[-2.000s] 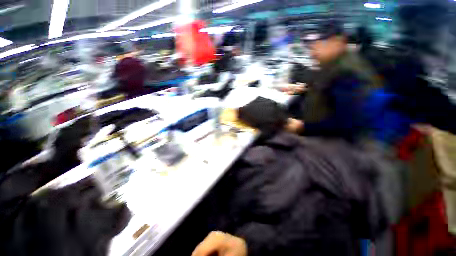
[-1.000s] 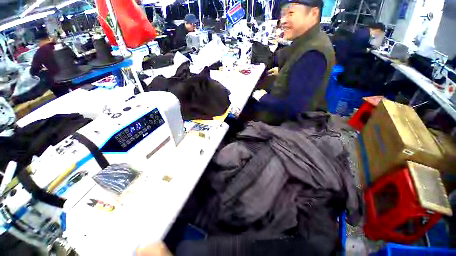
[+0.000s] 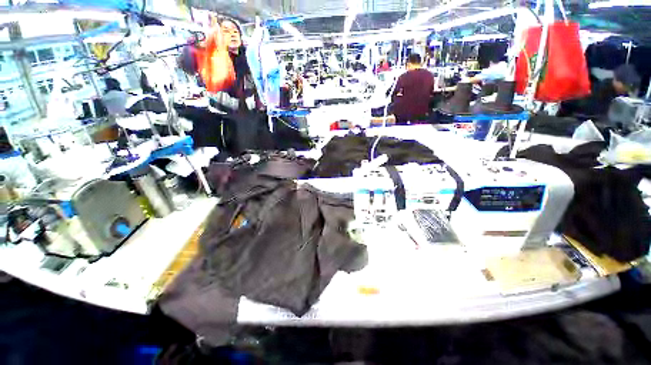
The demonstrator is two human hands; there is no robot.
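Note:
No hand of mine shows in the head view now. A dark grey-brown garment (image 3: 275,239) lies crumpled on the white sewing table (image 3: 335,301), left of the needle area, and hangs over the front edge. The white sewing machine (image 3: 500,196) has a dark control panel (image 3: 505,198) at its right end and two black elastic bands around its head. A small dark striped packet (image 3: 432,226) lies on the bed by the head. A tan cardboard piece (image 3: 532,269) lies on the table below the control panel.
More dark cloth lies behind the machine (image 3: 375,151) and at the right (image 3: 614,199). Another machine's grey housing (image 3: 110,214) stands at the left. Dark thread cones (image 3: 503,96) stand behind. A red bag (image 3: 553,63) hangs at the back right. People are in the background.
The view has swung left from the person in the green vest and the red stools to the machine and garment. The partly visible hand at the bottom edge has left the picture.

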